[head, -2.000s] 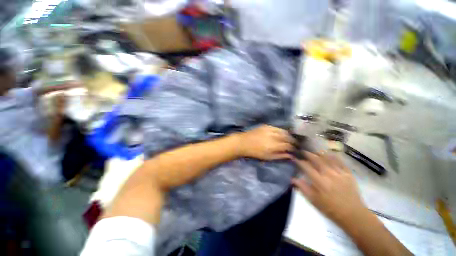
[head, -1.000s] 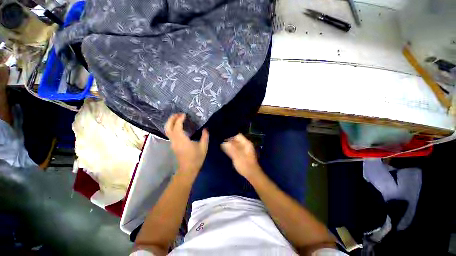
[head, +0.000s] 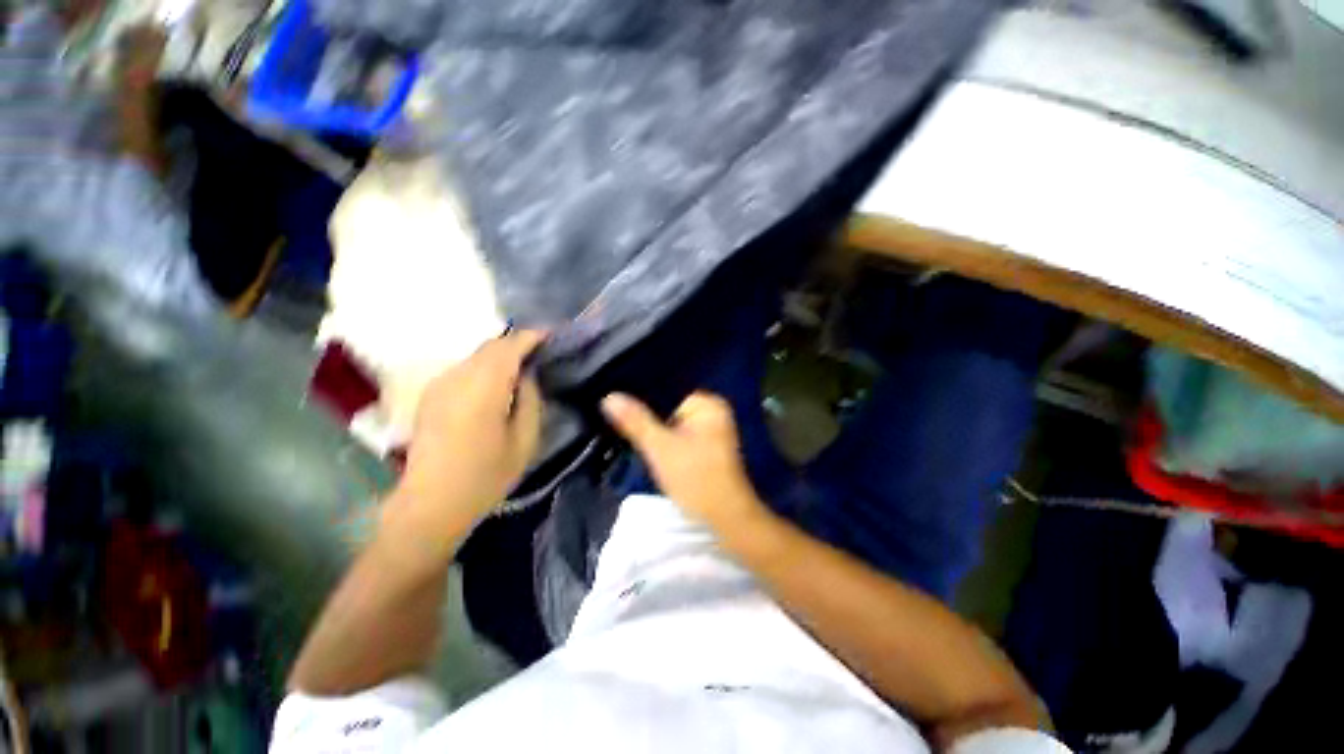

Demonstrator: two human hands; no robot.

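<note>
The grey-blue garment shell fabric (head: 590,162) hangs from the table over my lap, blurred, with its pale leaf print faint. A dark facing (head: 737,287) runs along its right edge. My left hand (head: 479,405) grips the lower left corner of the garment between thumb and fingers. My right hand (head: 686,449) is at the lower dark edge, with its thumb against the cloth. Its fingers are curled and the fingertips are partly hidden, so I cannot tell whether it grips the cloth.
The white table (head: 1091,206) with a wooden edge (head: 1032,287) is at right. A red basket (head: 1223,494) holding pale cloth is below it. A blue basket (head: 332,111) and cream cloth (head: 406,280) are at left. Another person's striped sleeve (head: 89,192) shows at far left.
The view has swung from the table down to my lap, then leftwards. My left hand has closed on the garment corner. The garment edge now stretches straighter from the table towards my hands.
</note>
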